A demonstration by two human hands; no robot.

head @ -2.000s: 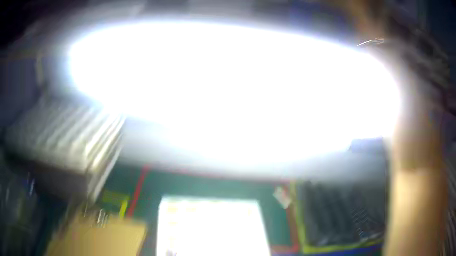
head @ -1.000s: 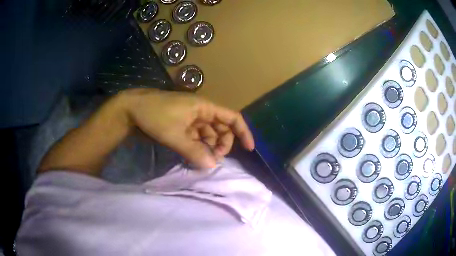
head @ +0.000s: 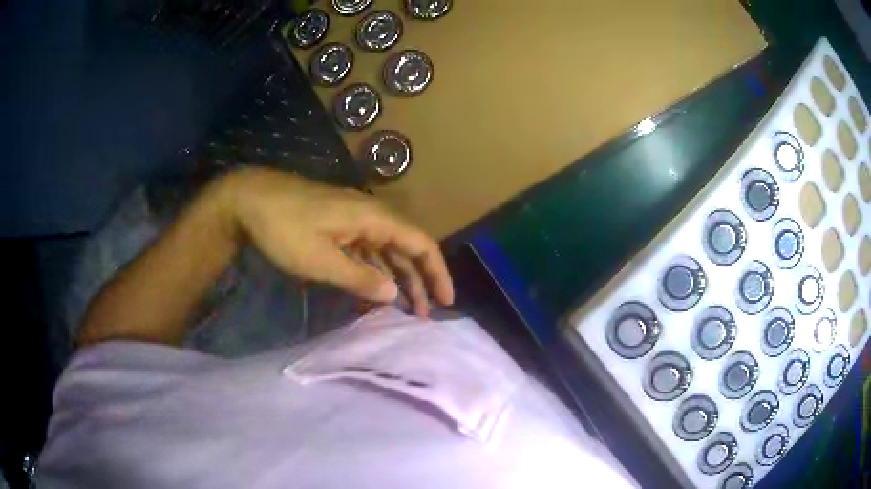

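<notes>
My left hand (head: 334,239) reaches in from the left over the front of my pale pink shirt. Its fingers are loosely curled and apart, with nothing visible in them. The fingertips are close to the top of the shirt pocket (head: 411,372); I cannot tell if they touch it. A white foam tray (head: 659,267) lies at the right. Its near rows hold round speaker units (head: 714,331), magnet side up. Further cut-outs show tan and hold no units. My right hand is out of the picture.
A tan cardboard sheet (head: 563,86) lies at the top, with several shiny dark speaker units (head: 409,73) along its left side. Dark, glinting plastic (head: 267,115) is left of it. The green bench mat (head: 611,181) shows between cardboard and tray.
The view has swung from the bright lamp down to the bench and my shirt. In the last second, my left hand has moved slightly left and down, its fingers spreading a little.
</notes>
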